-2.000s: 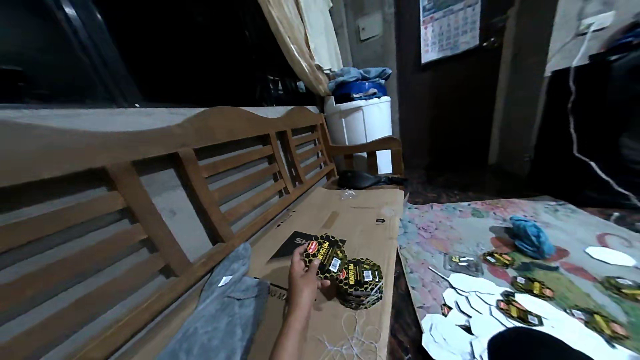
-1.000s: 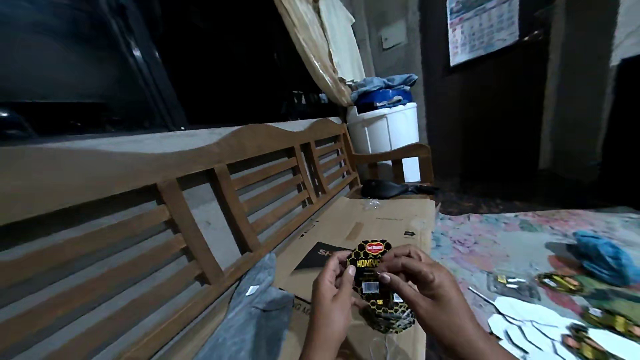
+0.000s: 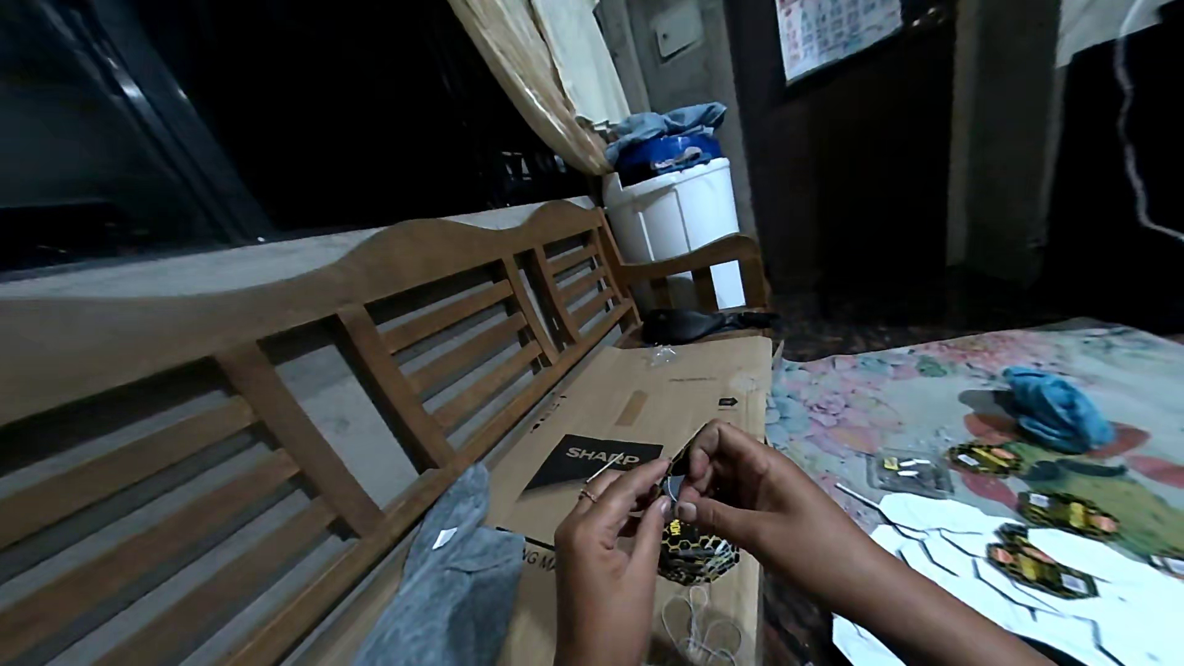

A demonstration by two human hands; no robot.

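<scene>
Both hands meet above a flattened cardboard sheet on a wooden bench. My left hand (image 3: 615, 532) pinches a dark printed card (image 3: 680, 462), seen nearly edge-on, and a thin white stick or needle shows by its fingers. My right hand (image 3: 740, 486) grips the same card from the other side, with a loop of thin string between the fingertips. Just below the hands lies a stack of black-and-yellow honeycomb-patterned cards (image 3: 698, 553), partly covered by them. Loose white string (image 3: 698, 629) trails on the cardboard (image 3: 638, 379) nearer to me.
A grey cloth (image 3: 453, 578) lies left on the wooden bench (image 3: 444, 268). On the floral-covered surface (image 3: 860, 388) at right are a blue cloth (image 3: 1059, 407), a small clear plastic case (image 3: 909, 472), white cut-out pieces (image 3: 934, 573) and more patterned cards (image 3: 1041, 561). A white bin (image 3: 675, 213) stands behind.
Two seconds ago only my left hand was in view, holding a card by the stack. My right hand has since joined it, and the card has turned from face-on to nearly edge-on.
</scene>
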